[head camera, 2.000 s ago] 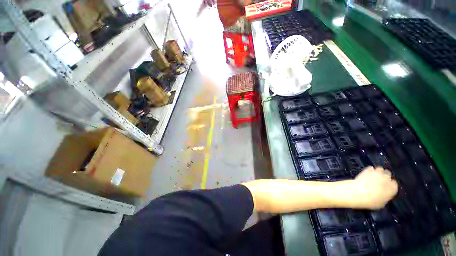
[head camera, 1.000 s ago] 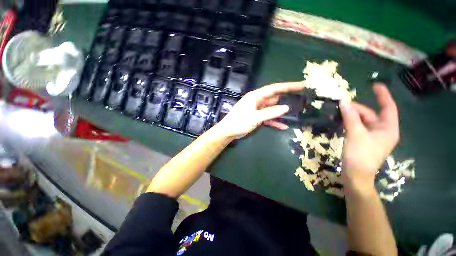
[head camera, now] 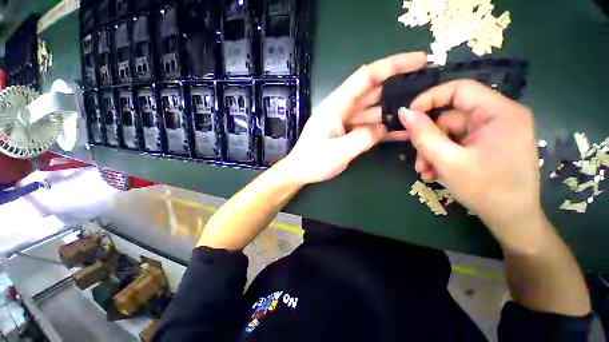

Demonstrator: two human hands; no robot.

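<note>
A black device housing (head camera: pixel 494 72) is held over the green bench in front of me. My left hand (head camera: pixel 350 120) grips its left end, thumb below and fingers above. My right hand (head camera: pixel 474 143) is over the housing, thumb and index finger pinched at its left part. A small pale bit shows near the fingertips, too small to name. A heap of cream pieces (head camera: pixel 461 25) lies beyond the housing. A nearer heap (head camera: pixel 431 197) is mostly hidden by my right hand. Pale scraps (head camera: pixel 586 172) lie to the right.
A black blister tray (head camera: pixel 193 81) with rows of housings lies on the left of the bench (head camera: pixel 347 207). A white desk fan (head camera: pixel 30 121) stands left of it. Below left are a shelf with cartons (head camera: pixel 140 290) and a yellow-lined floor.
Since one second ago, my right hand has closed in over the housing, its fingers now pinched at the left part. My left hand still holds the housing. The view has turned and shifted.
</note>
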